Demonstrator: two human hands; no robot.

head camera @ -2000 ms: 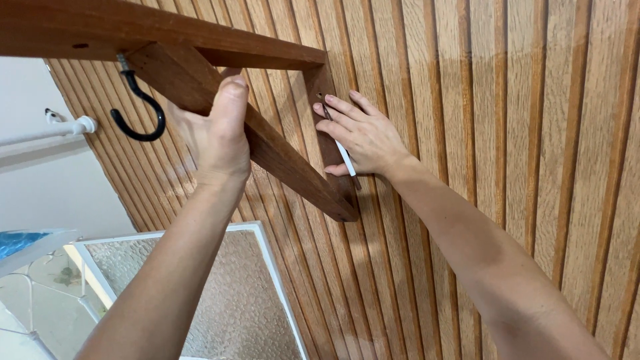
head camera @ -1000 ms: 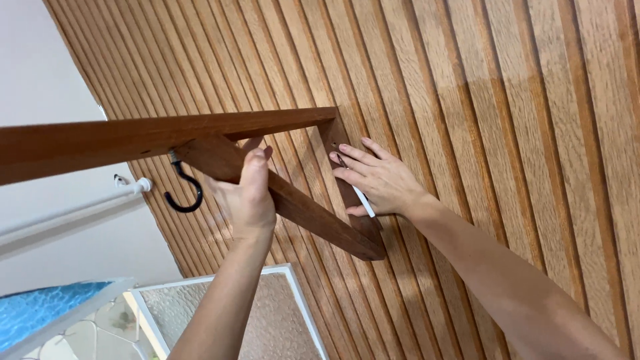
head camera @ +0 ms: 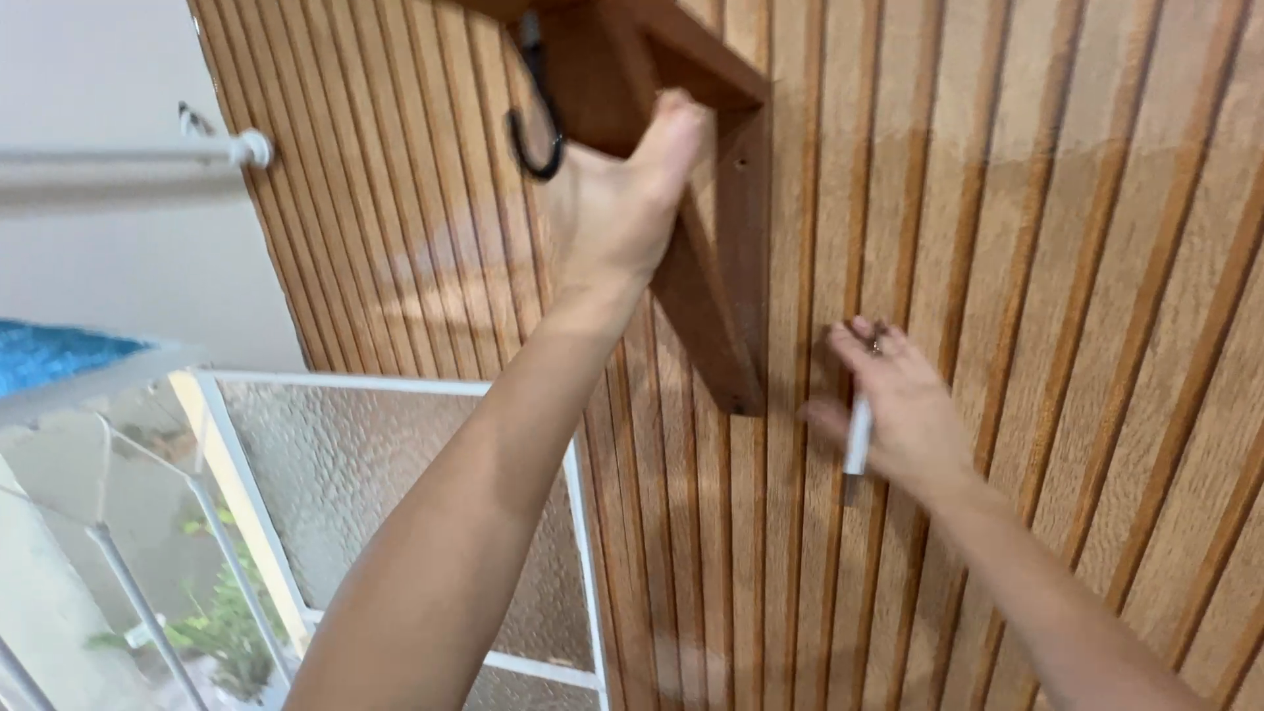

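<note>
My left hand (head camera: pixel 632 197) grips the diagonal brace of a dark wooden bracket (head camera: pixel 743 237) whose flat upright piece lies close to the slatted wood panel wall (head camera: pixel 1027 296). A black hook (head camera: pixel 536 138) hangs from the bracket's arm, left of that hand. To the right, apart from the bracket, my right hand (head camera: pixel 904 410) is at the slatted wall with a slim white pen-like item (head camera: pixel 857 434) in it. A small metal piece (head camera: pixel 876 344), perhaps a screw, shows at its fingertips; blur hides its details.
A white rod (head camera: pixel 128 153) with a round end fitting meets the wall at upper left. Below stand a white-framed textured glass window (head camera: pixel 395 474) and metal bars (head camera: pixel 138 592), with a green plant (head camera: pixel 232 632) beyond. Something blue (head camera: pixel 59 355) shows at the left edge.
My right hand has come off the bracket's upright piece and moved right and down from it, the white item still in it. My left hand still holds the brace. The view has shifted.
</note>
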